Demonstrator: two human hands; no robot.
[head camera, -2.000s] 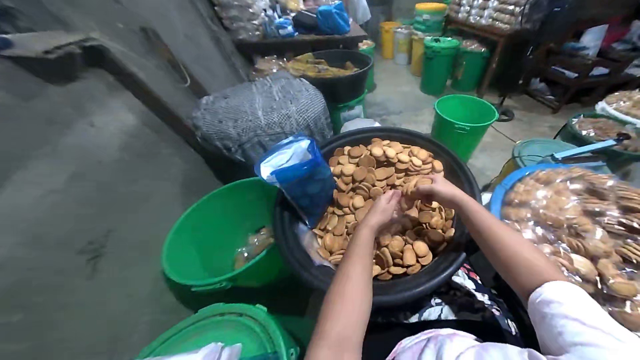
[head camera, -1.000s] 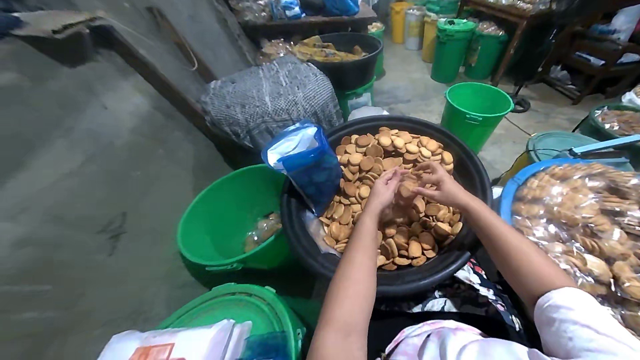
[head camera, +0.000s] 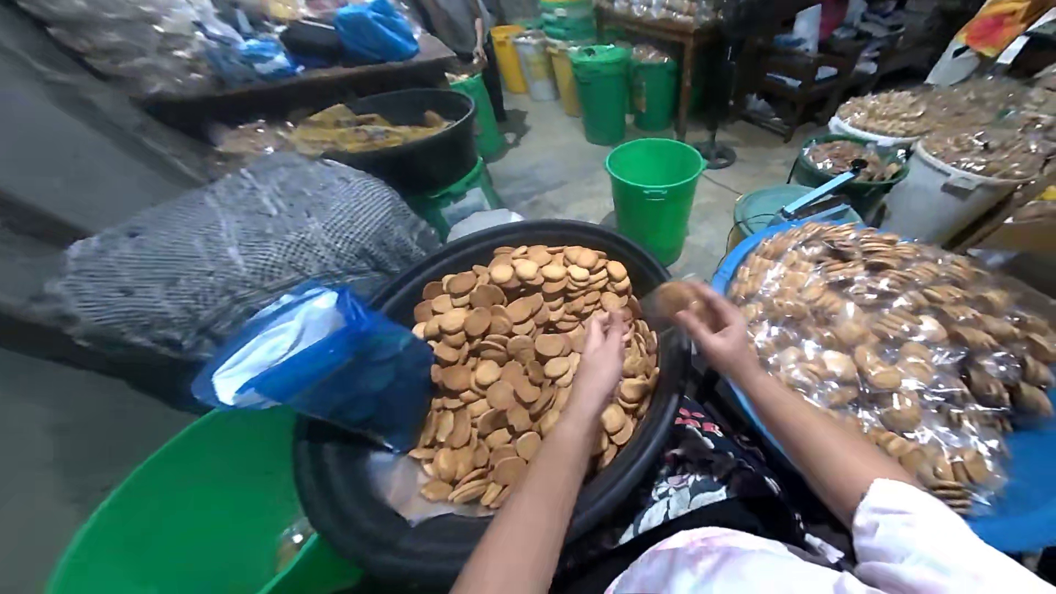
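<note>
Round flat biscuits (head camera: 495, 388) fill much of a large black tub (head camera: 346, 528). My left hand (head camera: 605, 351) reaches down among the biscuits at the pile's right side; its fingertips are partly blurred, and whether they grip one cannot be told. My right hand (head camera: 722, 330) is over the tub's right rim, shut on a small clear bag of biscuits (head camera: 675, 299), blurred. Right of it, a wide blue basin (head camera: 1023, 487) holds a heap of clear bags packed with biscuits (head camera: 883, 355). A blue plastic bag (head camera: 355, 363) with a white inside leans in the black tub's left side.
A big green tub (head camera: 181, 503) stands at lower left, with a small clear bag inside. Behind it lies a grey woven bundle (head camera: 239, 239). A green bucket (head camera: 656, 194) stands beyond the black tub. A person (head camera: 478, 41) stands at the back, partly visible.
My hands were together over the biscuits; my right hand has moved right with the small bag, toward the blue basin. The view has shifted.
</note>
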